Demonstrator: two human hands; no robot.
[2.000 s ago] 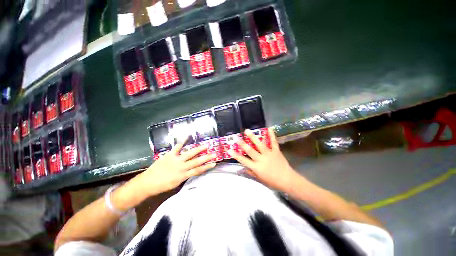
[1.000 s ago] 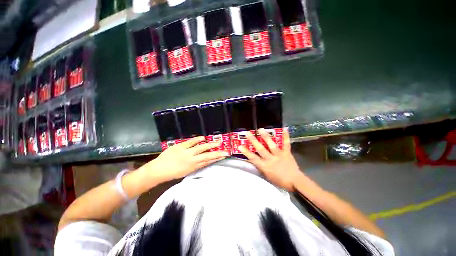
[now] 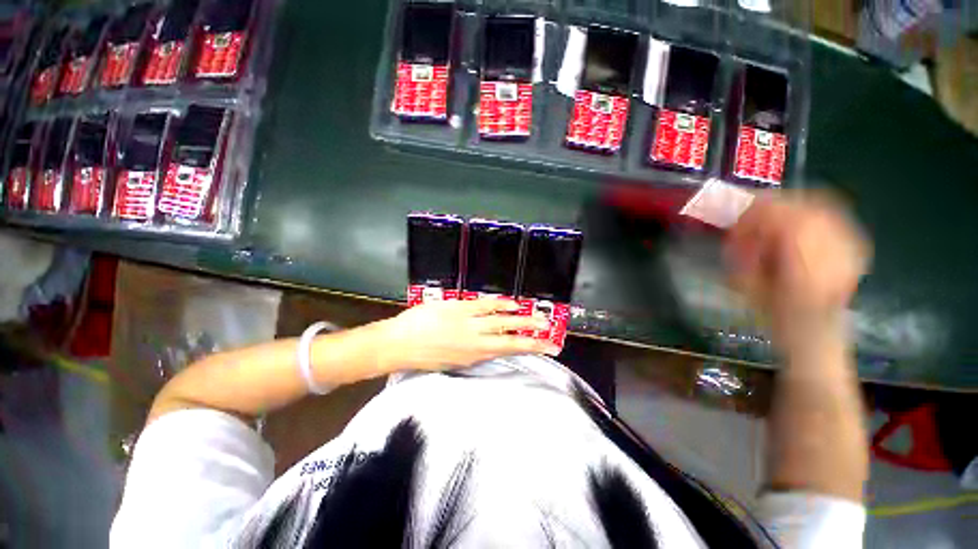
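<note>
Three keypad phones point(image 3: 494, 257) stand side by side at the bench's front edge, black screens away from me. My left hand point(image 3: 467, 330) lies across their red keypads and holds them together; its thumb is hidden. My right hand point(image 3: 799, 252) is raised at the right, strongly blurred and closed. A blurred red-and-black shape point(image 3: 654, 202), apparently a phone, reaches left from its fingers. A white slip point(image 3: 719, 202) shows between that hand and the tray. The clear blister tray point(image 3: 488, 150) behind has five phones in its near row, with white slips between some.
Filled phone trays point(image 3: 238, 220) are at the left on the dark-green mat point(image 3: 322, 193). Below the bench are a cardboard box point(image 3: 139, 322) with clear plastic at the left and a red object point(image 3: 912, 438) at the right.
My right hand has left the row and moved up and right. The row has gone from five phones to three. My left hand stays on it. The view has turned and shifted.
</note>
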